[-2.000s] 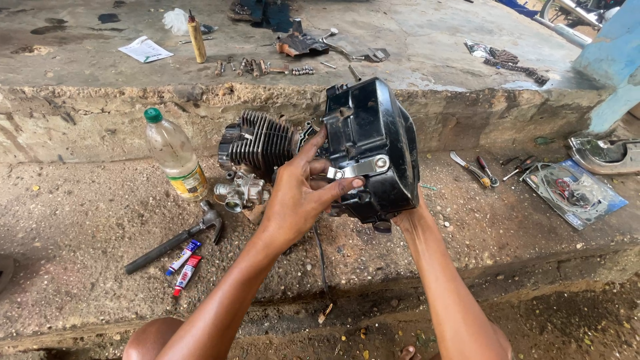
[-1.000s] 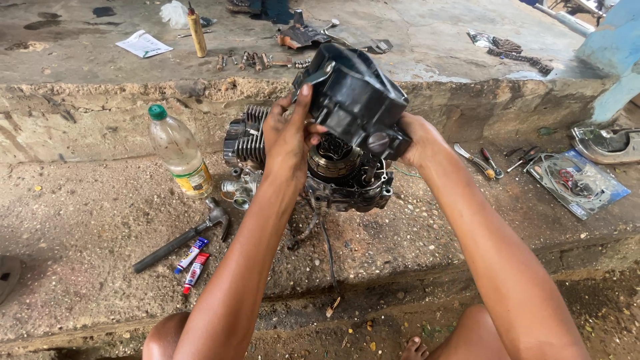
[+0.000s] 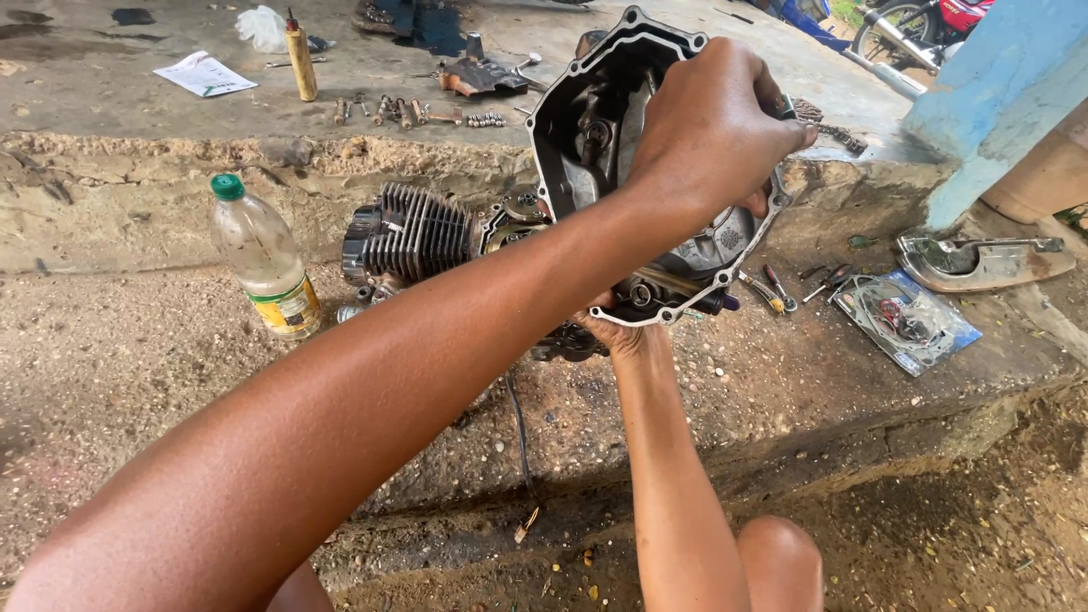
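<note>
An engine side cover (image 3: 565, 127) is held up with its hollow inner side and bolt-hole rim facing me. My left hand (image 3: 714, 119) reaches across to grip its far right edge, the fingertips partly hidden behind the rim. Under the lower left corner of the cover, my right hand (image 3: 625, 331) holds it from below, mostly hidden. Behind and below the cover lies a motorcycle engine with a finned cylinder (image 3: 416, 234), on the concrete step. My left forearm and the cover hide much of its crankcase. A black cable (image 3: 518, 433) hangs from the engine.
A plastic bottle with green cap (image 3: 263, 255) stands left of the engine. Bolts (image 3: 404, 112), a yellow bottle (image 3: 300, 64) and a paper packet (image 3: 204, 75) are on the upper ledge. At right lie pliers (image 3: 762, 291), screwdrivers (image 3: 826, 283), a gasket pack (image 3: 909, 319) and a metal cover (image 3: 986, 259).
The cover has been lifted off the engine and turned so its inside faces me. My left hand has moved right across it, and my right hand has gone to its lower left corner.
</note>
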